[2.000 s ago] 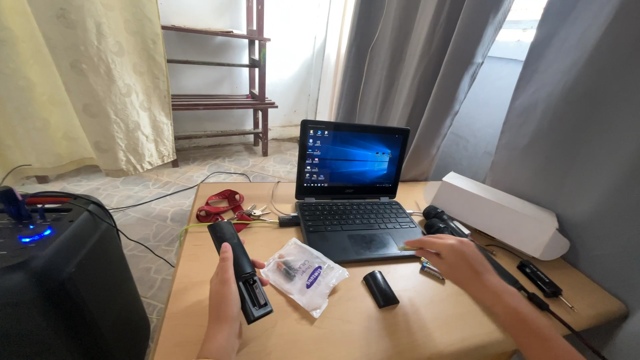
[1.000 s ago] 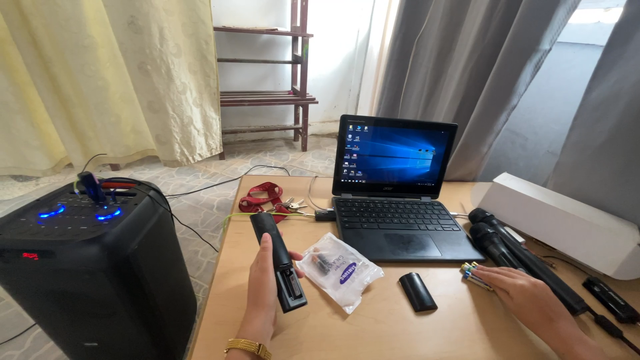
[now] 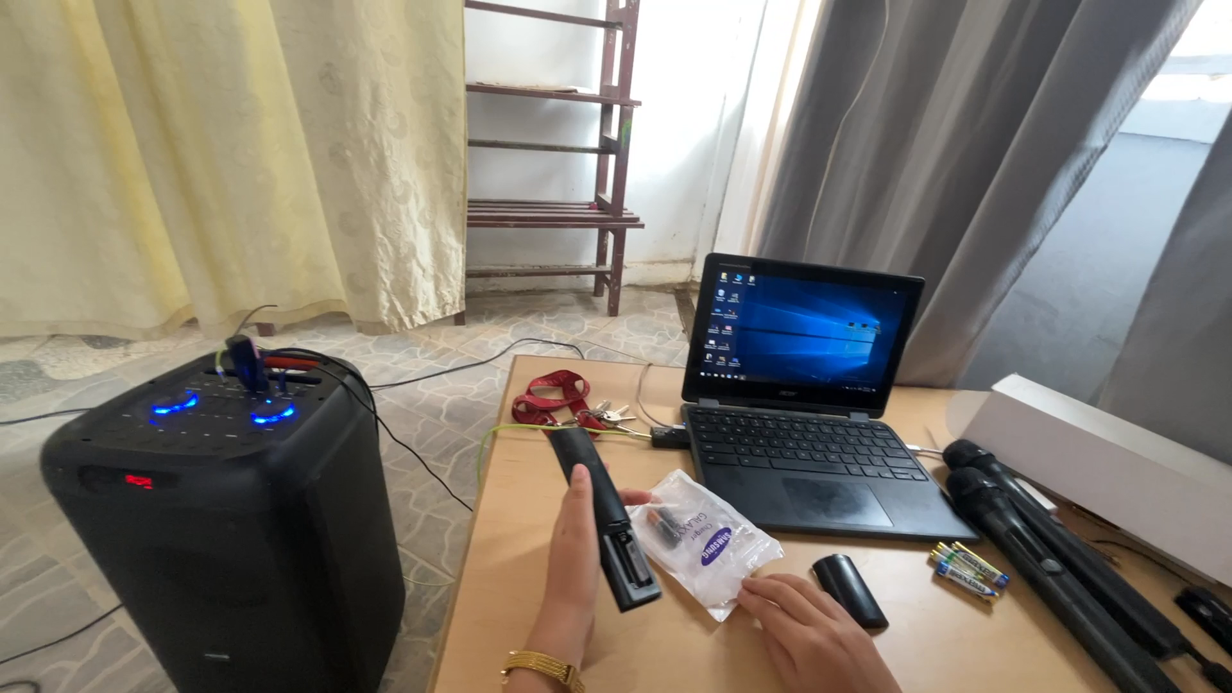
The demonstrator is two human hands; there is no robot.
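Observation:
My left hand (image 3: 576,544) grips a black remote-like handset or microphone body (image 3: 599,500), its battery compartment uncovered at the near end. Beside it lies a clear plastic bag (image 3: 707,549) printed Samsung, with dark small items inside. The fingertips of my right hand (image 3: 804,626) touch the bag's lower right corner; whether they pinch it I cannot tell. A black curved battery cover (image 3: 850,591) lies just right of the bag. Several AA-type batteries (image 3: 968,570) rest on the table farther right, beside two black microphones (image 3: 1049,568).
An open Acer laptop (image 3: 833,472) stands on the wooden table (image 3: 510,539) behind the bag. A red lanyard with keys (image 3: 553,399) lies at the back left. At the right is a long white box (image 3: 1107,462). A black speaker (image 3: 231,539) stands left of the table, with cables about.
My right hand has moved left from the batteries to the plastic bag and let go of the batteries, which now lie on the table. My left hand still holds the handset.

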